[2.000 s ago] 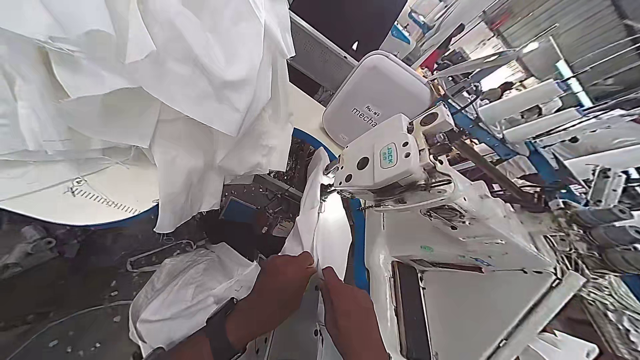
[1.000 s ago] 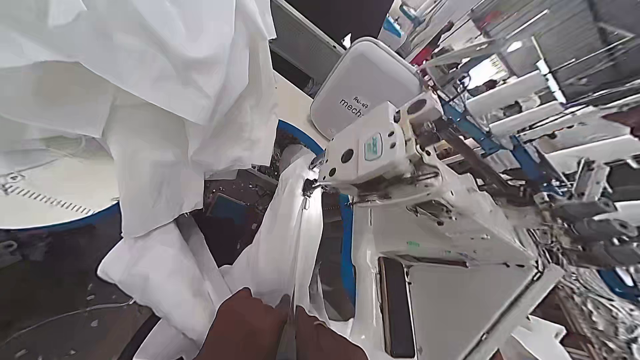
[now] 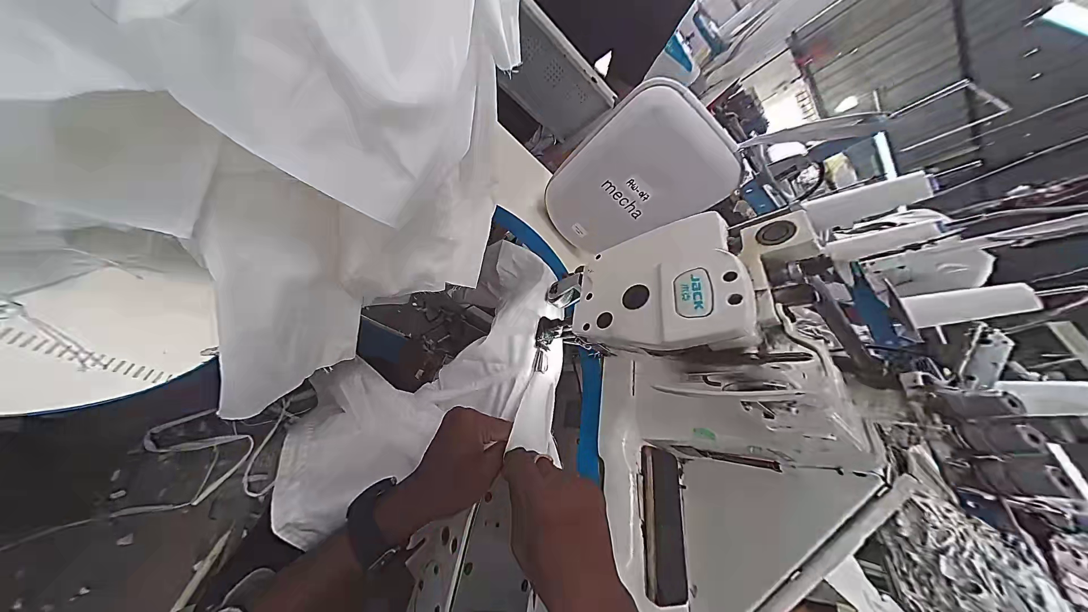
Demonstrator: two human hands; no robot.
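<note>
A white fabric piece (image 3: 489, 365) runs from under the needle area (image 3: 548, 331) of a white Jack sewing machine (image 3: 663, 285) down to my hands. My left hand (image 3: 455, 459), with a dark band at its wrist, pinches the fabric's edge. Right beside it, my right hand (image 3: 552, 501) grips the same strip, and the two hands nearly touch. More of this cloth hangs in folds to the left of my left wrist. The fingertips are partly hidden in the fabric.
A large heap of white fabric (image 3: 340, 153) hangs over the blue-edged table (image 3: 110, 340) on the left. A pale zip case (image 3: 650, 161) lies behind the machine head. Thread and scraps litter the floor (image 3: 110, 510) at lower left. Other machines and racks stand at right.
Both hands, low at the frame's bottom edge one second ago, are now higher and closer to the needle, still on the fabric. Less fabric shows stretched between hands and needle than then.
</note>
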